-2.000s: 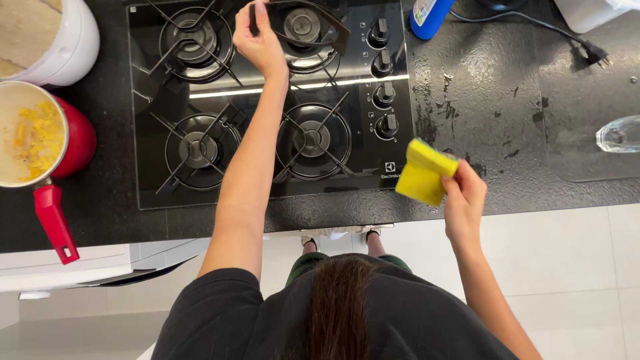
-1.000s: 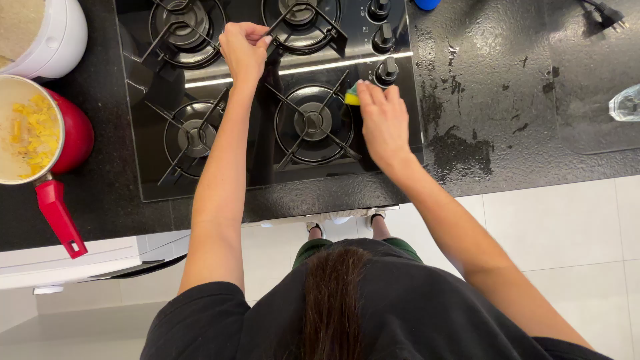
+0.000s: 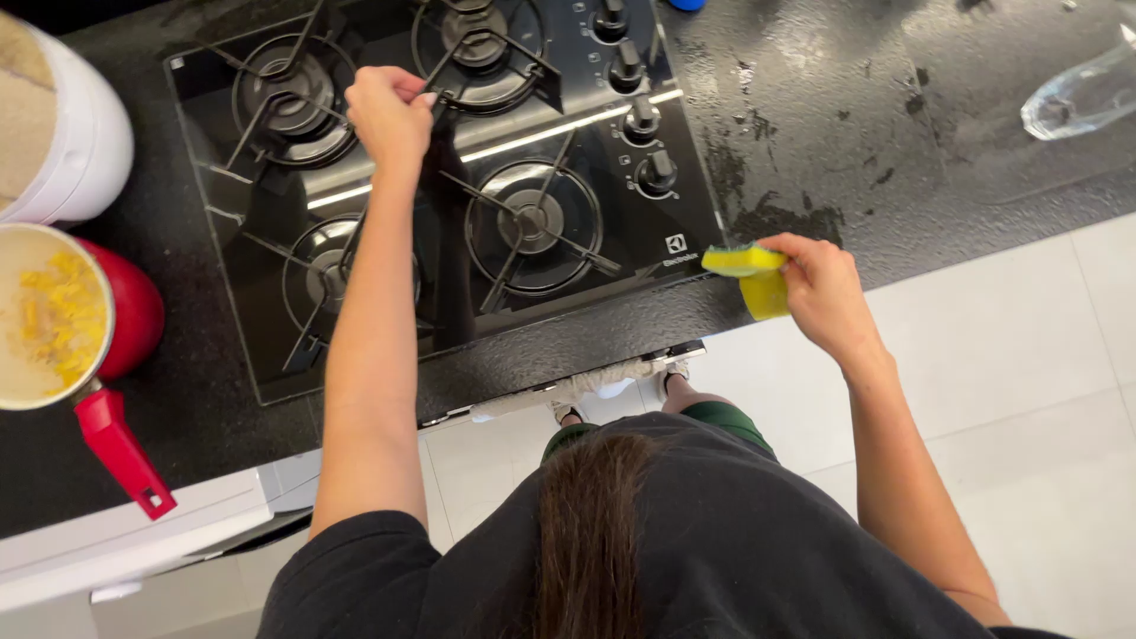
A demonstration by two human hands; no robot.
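My left hand (image 3: 390, 115) is over the black glass gas cooktop (image 3: 444, 315), its fingertips pinched at the end of a wire pan support (image 3: 493, 53) on the upper middle burner. Whether they grip it is hard to tell. My right hand (image 3: 825, 293) holds a yellow sponge (image 3: 744, 260) with a green scouring side, beside the cooktop's front right corner. A yellow piece, a cloth or part of the sponge, hangs below it (image 3: 765, 295). Another pan support (image 3: 530, 222) stands over the front right burner. Control knobs (image 3: 657, 170) line the right side.
A red saucepan (image 3: 133, 311) with yellow food inside stands at the left, its red handle pointing over the counter edge. Behind it is a white tub (image 3: 98, 151). Water wets the dark counter (image 3: 799, 133) on the right. A clear glass or plastic vessel (image 3: 1065, 102) lies farther right.
My right hand has moved with the sponge from beside the knobs to the counter's front edge. My left hand stays over the cooktop near the upper middle burner.
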